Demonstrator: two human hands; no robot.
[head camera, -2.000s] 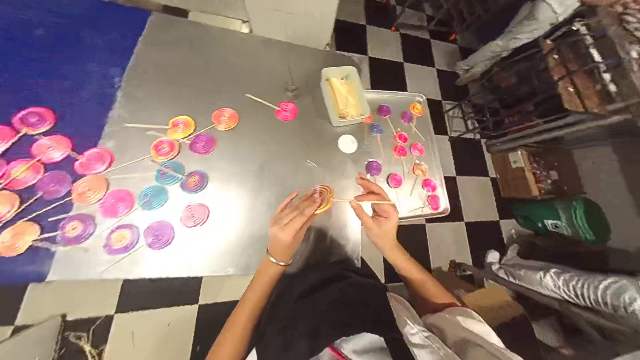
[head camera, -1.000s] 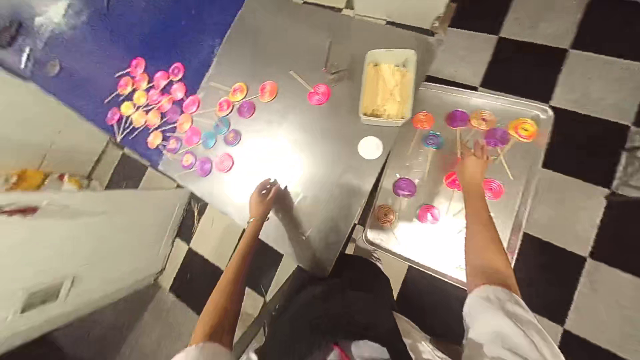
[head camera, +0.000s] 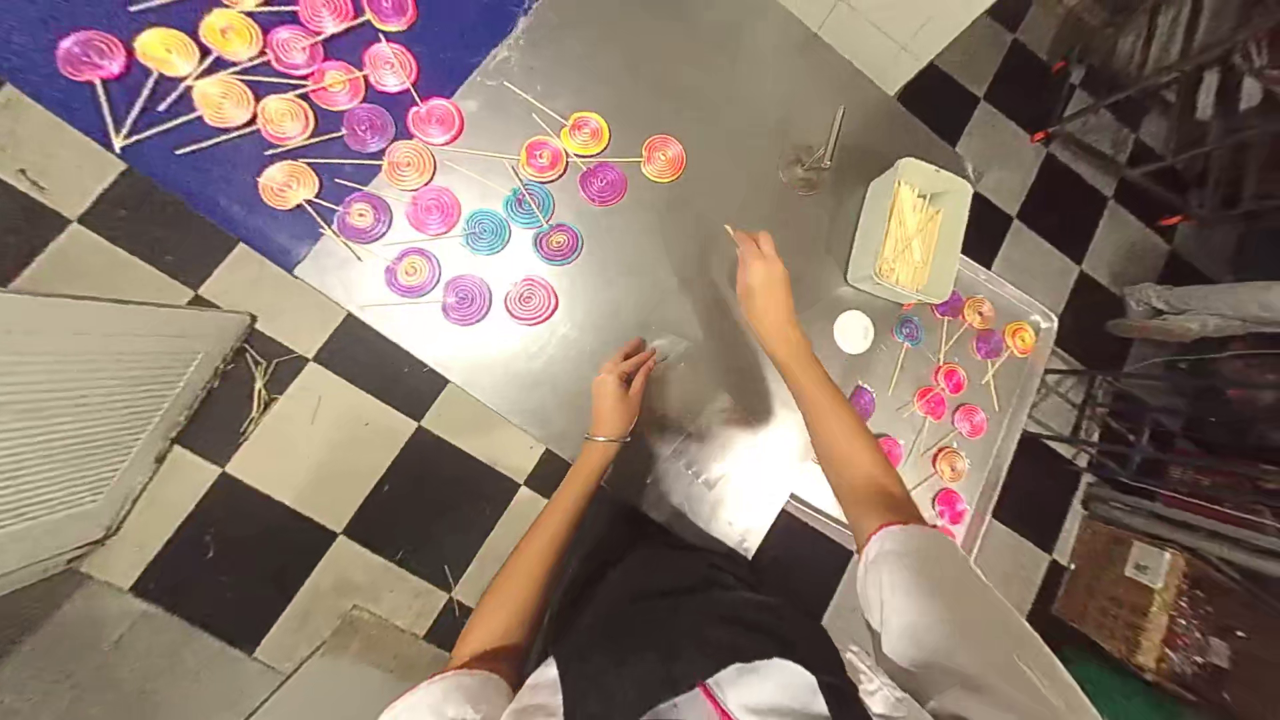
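My left hand (head camera: 620, 392) is low over the metal table, fingers bent and close together; a faint clear patch, perhaps plastic film, lies by its fingertips. My right hand (head camera: 764, 285) is further up the table, fingers curled, with a small pale tip at the fingertips that I cannot identify. Spiral lollipops on sticks, such as a pink one (head camera: 531, 301) and a purple one (head camera: 466, 300), lie left of both hands. More lollipops, one of them pink (head camera: 970, 421), lie on a metal tray (head camera: 1022, 400) at the right, partly behind my right forearm.
A pale plastic tub (head camera: 862, 235) of wooden sticks (head camera: 910, 238) stands at the table's right edge. Below it is a round white disc (head camera: 853, 332). A small clear object with a metal handle (head camera: 834, 135) lies further back. Many lollipops cover the blue surface (head camera: 240, 215) at the left.
My hands held a spiral lollipop by its stick two seconds ago. One second ago my right hand was among the lollipops on the tray; now it is over the table, left of the tray.
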